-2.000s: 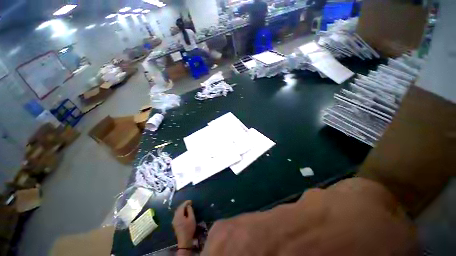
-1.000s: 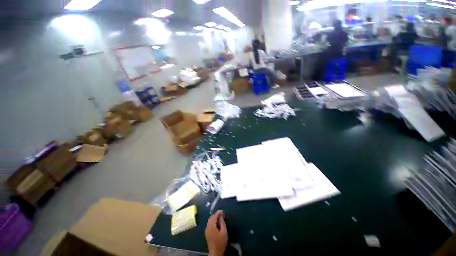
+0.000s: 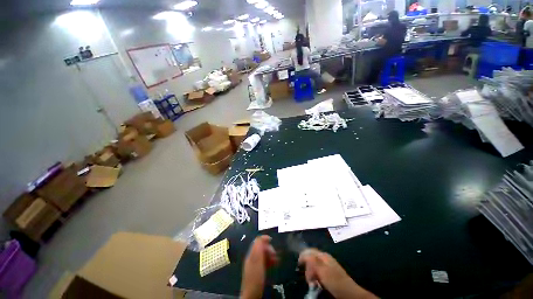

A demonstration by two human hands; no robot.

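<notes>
My left hand point(image 3: 256, 266) is at the near table edge with its fingers curled; whether it holds anything is too blurred to tell. My right hand point(image 3: 330, 273) is just to its right, fingers closed on a blurred white item that shows at the fingertips and below the hand. A faint whitish blur lies between the hands. Several white flat panels point(image 3: 310, 201) lie overlapping beyond the hands, some with faint print. A tangled heap of white cables point(image 3: 238, 197) lies left of them. Two yellow dotted sticker sheets point(image 3: 214, 257) lie at the near left, one partly on clear plastic.
A fanned row of panels point(image 3: 514, 204) stands at the right edge. More panels point(image 3: 488, 122) and a second cable heap point(image 3: 324, 121) lie farther back. A white cylinder point(image 3: 251, 142) is at the left table edge. Open cartons point(image 3: 213, 146) stand on the floor. People work at far benches.
The view has swung left from the first frame, then steadied. My right hand has come in beside my left at the near edge, with a white item. The panels and cable heap lie as before.
</notes>
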